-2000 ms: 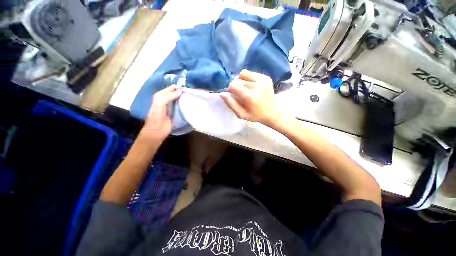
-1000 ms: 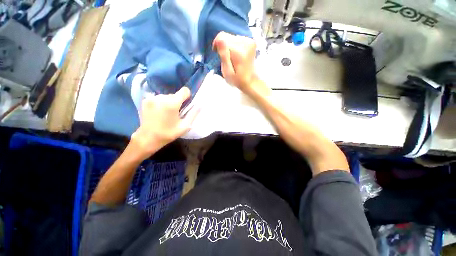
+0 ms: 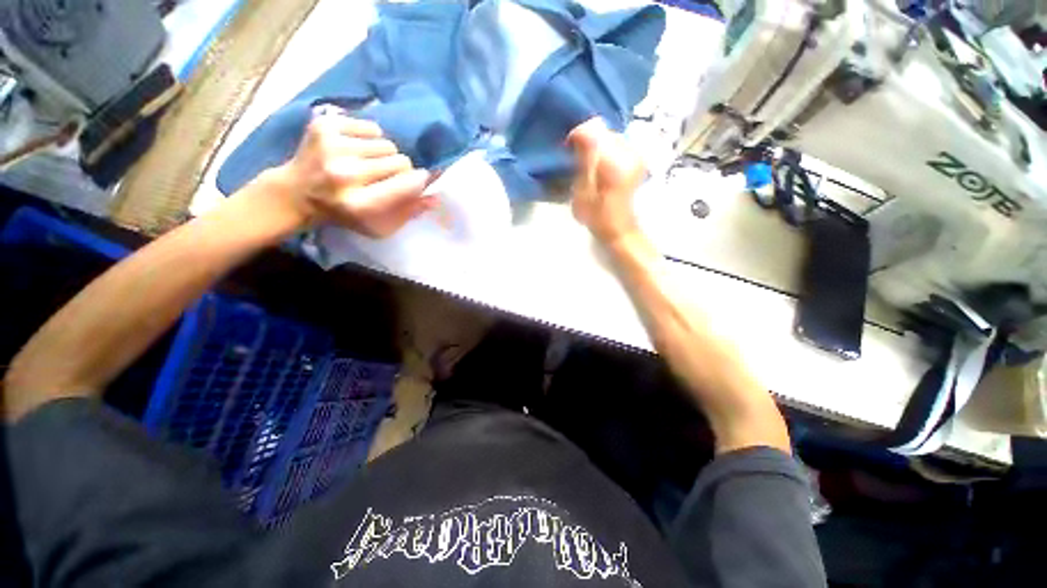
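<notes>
The two-tone blue garment (image 3: 425,63) lies bunched on the white table, left of the sewing machine. My left hand (image 3: 362,172) is closed on its left part near the front edge. My right hand (image 3: 603,178) is blurred and closed on the dark-blue cloth at its right side. A pale, rounded piece of cloth (image 3: 477,207) shows between my hands, over the table. A small orange-red bit shows by my left fingertips. What each hand's fingers pinch is partly hidden.
The off-white sewing machine (image 3: 896,126) stands at the right. A blue knob (image 3: 759,177), black-handled scissors (image 3: 795,190) and a black phone (image 3: 835,281) are beside it. Striped strips (image 3: 951,385) hang at the right edge. A blue basket (image 3: 270,396) is below the table.
My left hand has moved up and left over the garment, its forearm now reaching across from the left. My hands are farther apart, and the pale piece shows more rounded. The camera view has also shifted.
</notes>
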